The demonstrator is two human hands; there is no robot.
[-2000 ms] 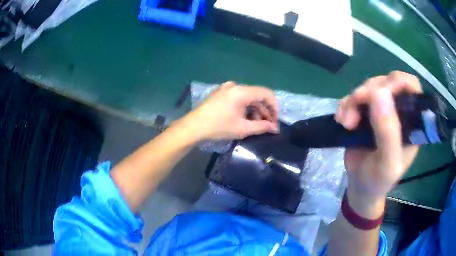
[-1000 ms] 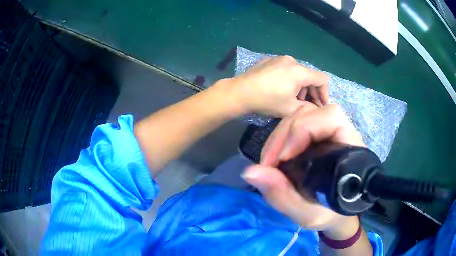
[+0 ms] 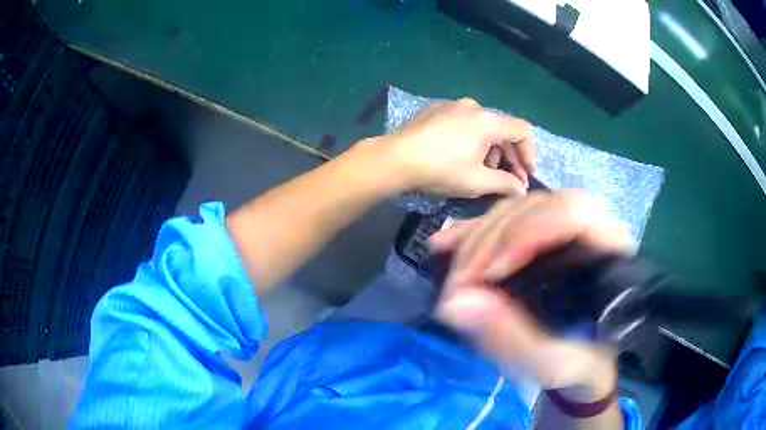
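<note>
My right hand (image 3: 537,294) is blurred and closed around the black electric screwdriver (image 3: 579,290), whose rear end and cord point right. The black device housing (image 3: 420,239) lies under my hands; its ribbed edge shows at the left and most of it is hidden. My left hand (image 3: 462,151) is over the housing's far side with thumb and fingers bent close together; whether it pinches a screw cannot be seen. The screwdriver's tip is hidden. Bubble wrap (image 3: 600,172) lies under the housing on the bench edge.
A white-topped carton with dark sides (image 3: 609,42) stands on the green bench (image 3: 277,59) behind the work. A dark slatted crate (image 3: 76,227) is at the left. A blue sleeve of another person (image 3: 743,386) shows at the lower right edge.
The screwdriver in my right hand has come left over the housing since the earliest frame, and has shifted slightly since the second. My left hand stays by the housing. The blue bin has left the view.
</note>
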